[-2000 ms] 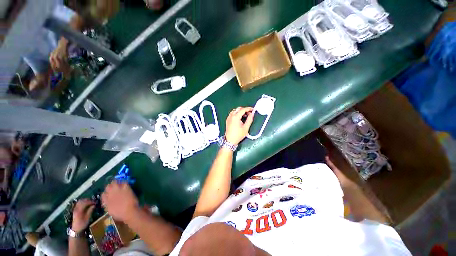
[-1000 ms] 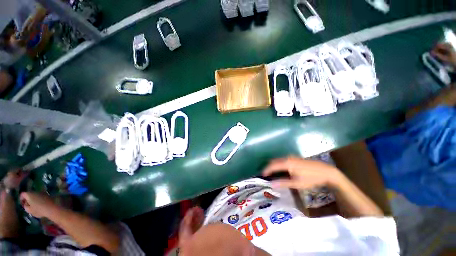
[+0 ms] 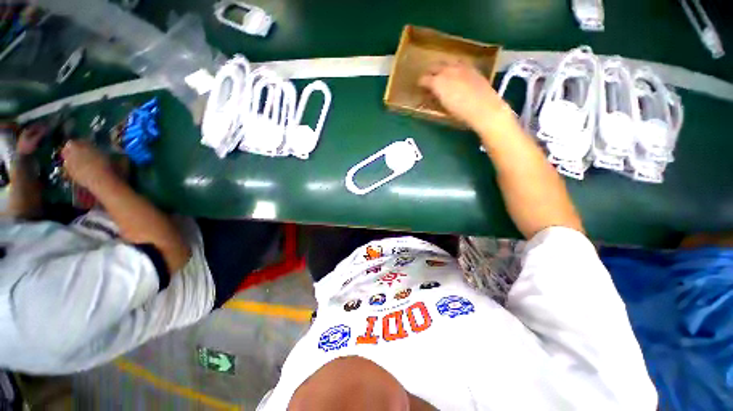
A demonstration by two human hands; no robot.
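Observation:
One white loop housing (image 3: pixel 383 166) lies alone on the green bench in front of me, its disc end to the upper right. My right hand (image 3: pixel 454 84) reaches into the shallow brown cardboard box (image 3: pixel 404 70) beyond it. Its fingers are bent down over the box floor, and whether they pinch anything is too blurred to tell. The thin pale strips in the box can hardly be made out. My left hand is not in view.
Overlapping white housings stand left (image 3: pixel 265 112) and right (image 3: pixel 615 120) of the box. A crumpled clear bag (image 3: pixel 181 60) and a blue pile (image 3: pixel 141 132) lie at left. A neighbour's arms work at far left. Blue clothing (image 3: pixel 675 321) is at right.
The housing has left my left hand and lies on the bench. My right hand has moved up from beside my lap into the box. My left hand has gone out of view.

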